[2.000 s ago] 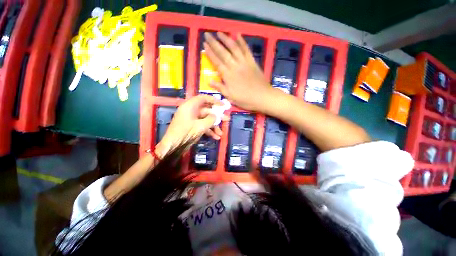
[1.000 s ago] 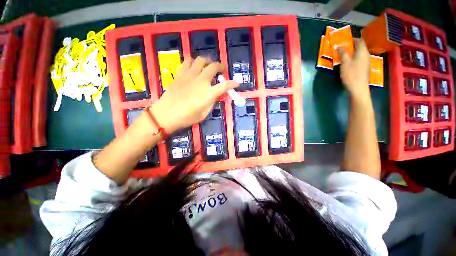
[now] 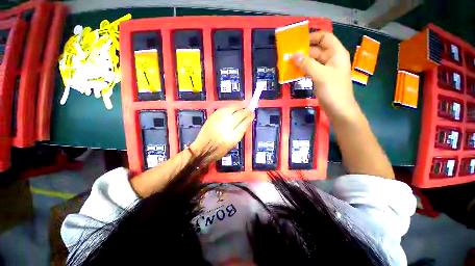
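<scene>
My right hand [image 3: 327, 65] holds an orange battery [image 3: 292, 51] upright by its right side, above the top right pockets of the red foam tray [image 3: 208, 105]. My left hand [image 3: 226, 130] holds a thin white strip [image 3: 256, 96] between its fingertips, over the middle of the tray. Black phones with open backs lie in the tray's two rows of pockets. The first two phones in the top row hold orange-yellow batteries [image 3: 147, 70]. The third phone [image 3: 228, 62] shows a dark recess and a silver-white lower patch. My left hand and sleeve partly hide the bottom row.
A pile of yellow and white strips [image 3: 91, 62] lies left of the tray. Stacked red trays [image 3: 31, 78] stand at far left. Loose batteries [image 3: 367, 54] and an upright orange block [image 3: 415, 51] are at right, beside another red tray [image 3: 426, 122] with phones.
My right hand has come back from the loose batteries at the right with one battery in it. My left hand has moved down off the top row, still with the strip.
</scene>
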